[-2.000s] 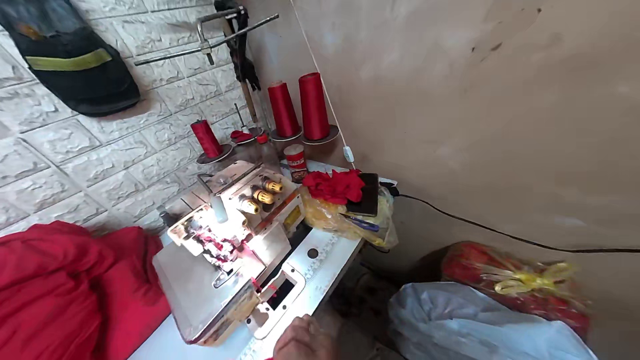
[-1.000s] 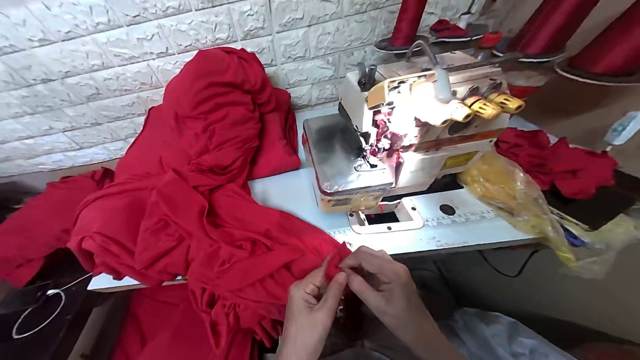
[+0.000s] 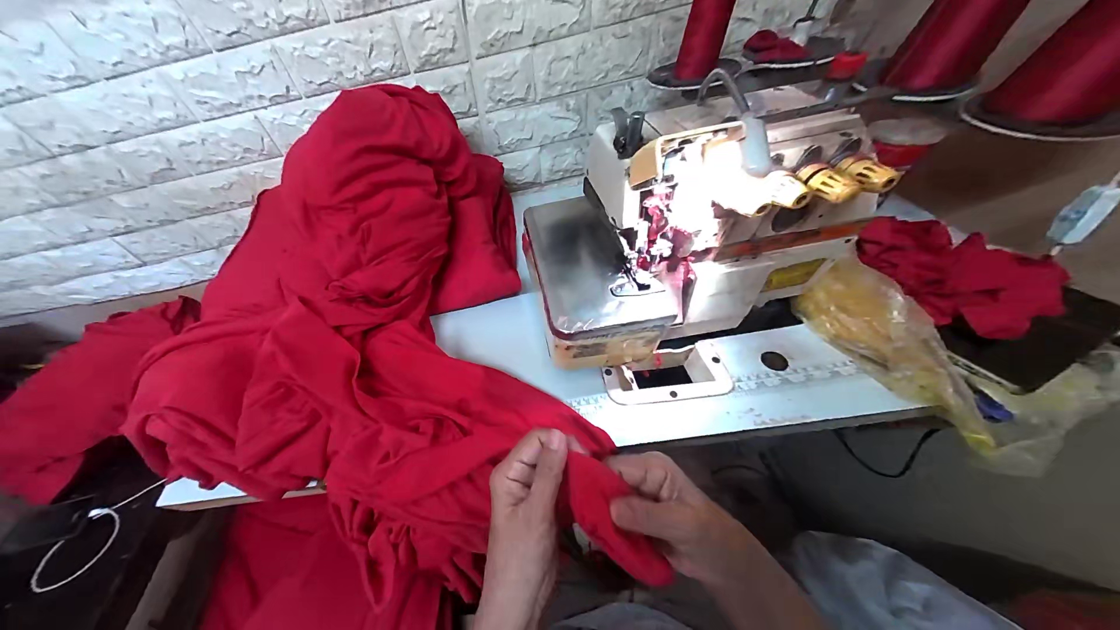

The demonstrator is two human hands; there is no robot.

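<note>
My left hand (image 3: 527,490) pinches an edge of the red fabric (image 3: 420,385) between thumb and fingers at the table's front edge. Just right of it, my right hand (image 3: 661,507) grips the same fabric, and a narrow folded end hangs below its fingers. The cloth stretches left from my hands into a large heap on the table. Behind my hands stands an overlock sewing machine (image 3: 604,262), its lamp lighting the needle area; no fabric from my hands reaches its presser foot.
Cones of red thread (image 3: 704,39) stand behind the machine. Red scraps (image 3: 971,271) and a yellowish plastic bag (image 3: 884,324) lie at the table's right end (image 3: 787,394). A white brick-patterned wall (image 3: 175,114) is behind. A pale plastic bag (image 3: 884,577) sits low on the right.
The view has swung left and down since the earliest frame. My hands, close together on the fabric one second ago, are now a little apart, with a folded strip between them.
</note>
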